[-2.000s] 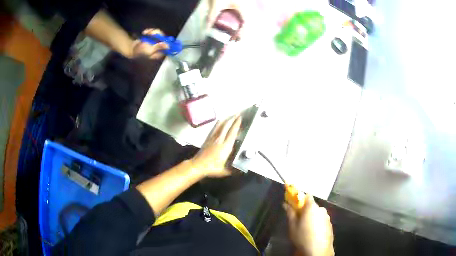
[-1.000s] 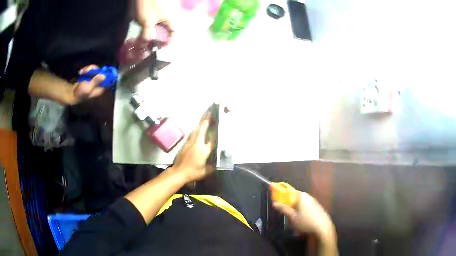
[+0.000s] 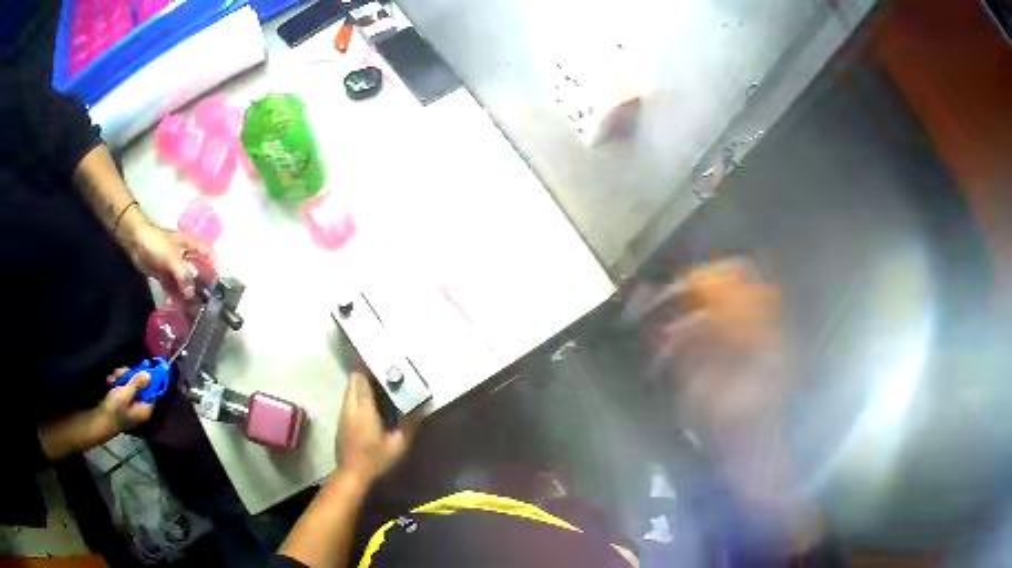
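Observation:
A flat silver metal plate with two round studs (image 3: 381,353) lies slantwise at the white table's near edge. My left hand (image 3: 368,430) grips its near end from the left side; the fingers are partly hidden beneath or beside it. My right hand (image 3: 721,355) is off the table at the right, strongly blurred, around the orange-yellow handle of the screwdriver (image 3: 727,291); its shaft cannot be made out. A metal core insert (image 3: 220,402) with a dark pink moulded part (image 3: 274,421) on its end lies left of the plate.
Another person's hands, at left, hold a blue-handled screwdriver (image 3: 148,381) against another core insert (image 3: 209,333). Pink parts (image 3: 205,155), a green translucent item (image 3: 283,150), a phone-like dark slab (image 3: 416,64) and a blue crate (image 3: 155,44) are farther back. A grey metal surface (image 3: 555,67) adjoins.
The view has turned and shifted, bringing the blue crate of pink parts into sight. My right hand with the screwdriver has moved away from the plate to the right. My left hand stays at the plate.

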